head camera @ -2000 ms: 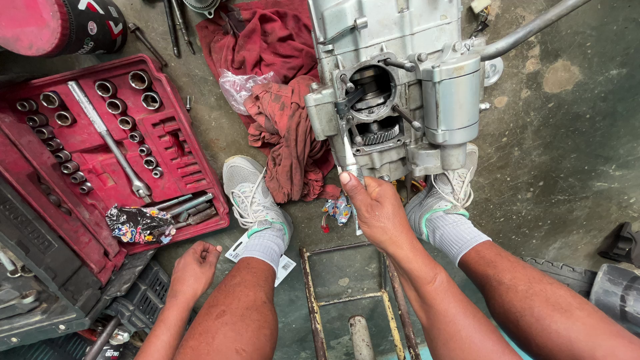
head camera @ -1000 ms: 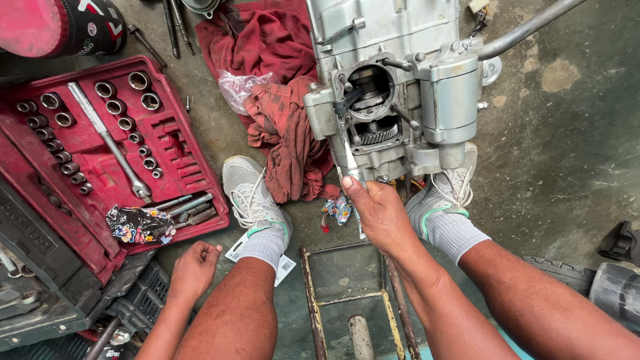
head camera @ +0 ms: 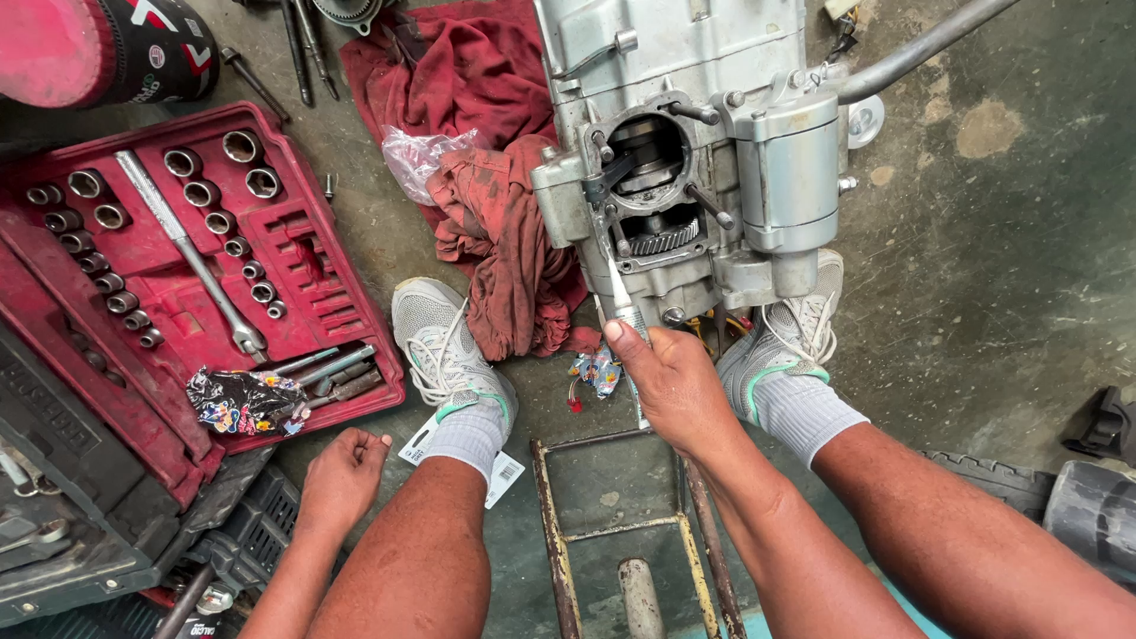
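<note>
My right hand (head camera: 667, 377) is closed around a sealant tube (head camera: 631, 321) with a long white nozzle. The nozzle's tip meets the left edge of the gasket face (head camera: 641, 206) on a metal engine crankcase (head camera: 679, 53). Studs stand out around the round bore, where the crank parts show, and a toothed gear (head camera: 664, 238) lies in the lower opening. A silver cylindrical motor housing (head camera: 790, 177) sits to the right. My left hand (head camera: 344, 475) rests by my left leg with its fingers curled; whether anything is between them cannot be told.
An open red socket case (head camera: 293, 160) with sockets and a ratchet handle (head camera: 191, 253) lies at left. Red cloths (head camera: 501, 240) lie between it and the engine. A rusty metal frame (head camera: 557, 541) stands below. A dark toolbox (head camera: 67, 461) is at lower left, a pipe (head camera: 923, 49) at upper right.
</note>
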